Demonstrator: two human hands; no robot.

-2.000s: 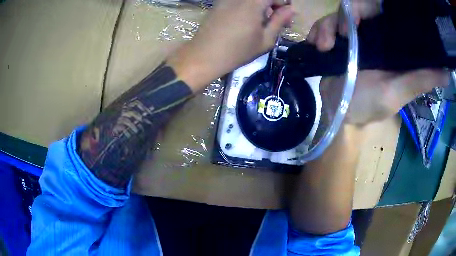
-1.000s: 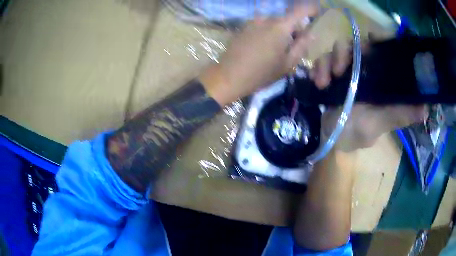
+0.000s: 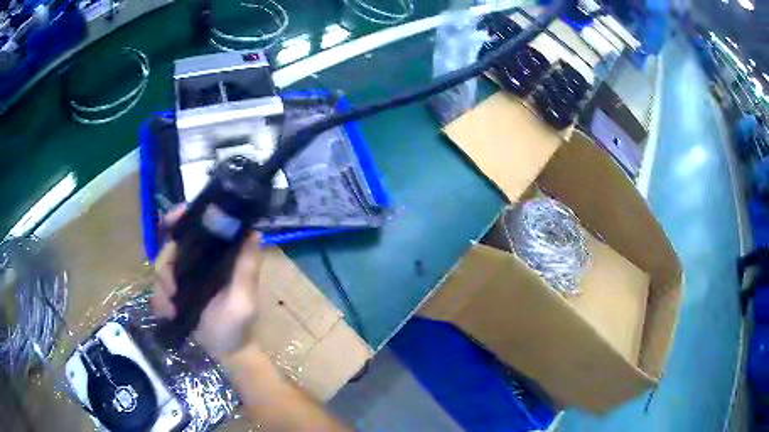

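Observation:
My right hand (image 3: 226, 308) is wrapped around the thick black electric screwdriver (image 3: 207, 249), holding it upright beside the fixture, near the screw feeder. The screwdriver's tip is blurred and hard to make out. The black round lamp housing (image 3: 116, 384) lies in the white holding fixture (image 3: 169, 413) at the lower left, with its pale LED module (image 3: 126, 399) in the middle. I cannot make out my left hand in the view.
A white screw feeder (image 3: 228, 114) stands in a blue-rimmed tray (image 3: 371, 190). An open cardboard carton (image 3: 523, 325) at right holds a clear cord coil (image 3: 548, 240). A cord coil (image 3: 38, 304) lies at left. A blue crate (image 3: 464, 371) is below the carton. Black housings (image 3: 561, 93) stand farther back.
The view has swung right, putting the fixture at lower left. My right hand with the screwdriver is now beside the fixture, near the feeder. My left hand has gone from view.

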